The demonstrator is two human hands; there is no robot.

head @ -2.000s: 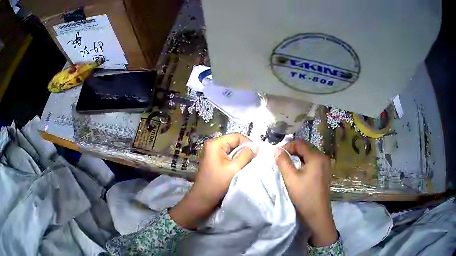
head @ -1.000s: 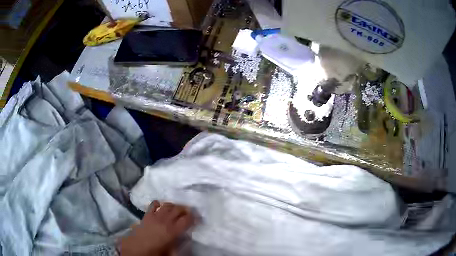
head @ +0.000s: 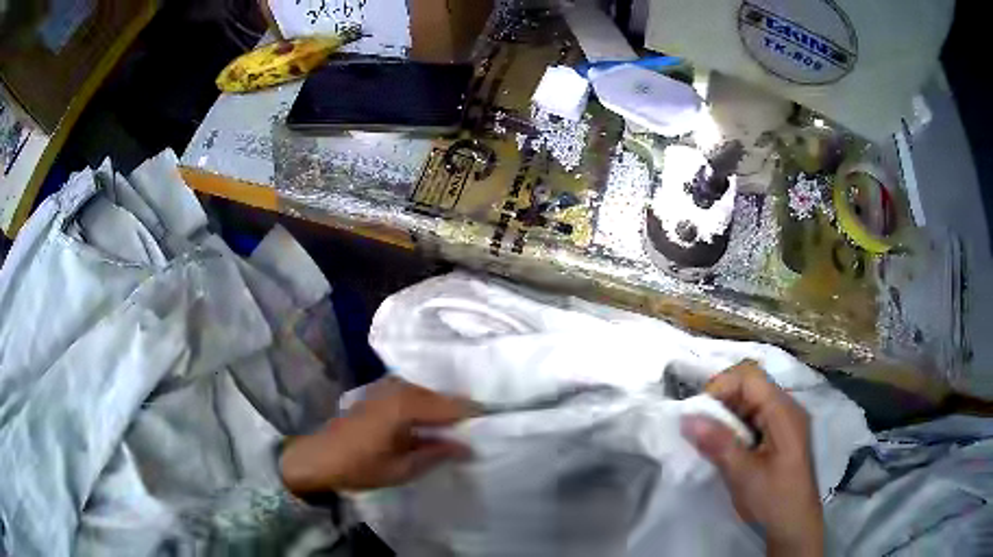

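A white garment piece (head: 544, 381) lies bunched over the lap below the bench edge. My left hand (head: 381, 435) grips it between thumb and fingers at the left, slightly blurred. My right hand (head: 762, 452) pinches a raised fold of it at the right. Both hands are below the bench edge, away from the attaching machine (head: 751, 49). The machine's rounded lower post (head: 688, 234) stands uncovered beside the bright lamp (head: 710, 131), with no cloth on it.
Heaped grey-white cloth (head: 142, 370) is at the left, with more cloth (head: 926, 490) at lower right. The bench holds a phone (head: 381, 96), a banana (head: 278, 63), small white fasteners (head: 623, 207) and a yellow tape roll (head: 863, 209). A carton (head: 446, 27) stands behind.
The garment has come down from the machine post onto the lap. My right hand, out of view one second ago, is back on the cloth. My left hand has shifted right and up.
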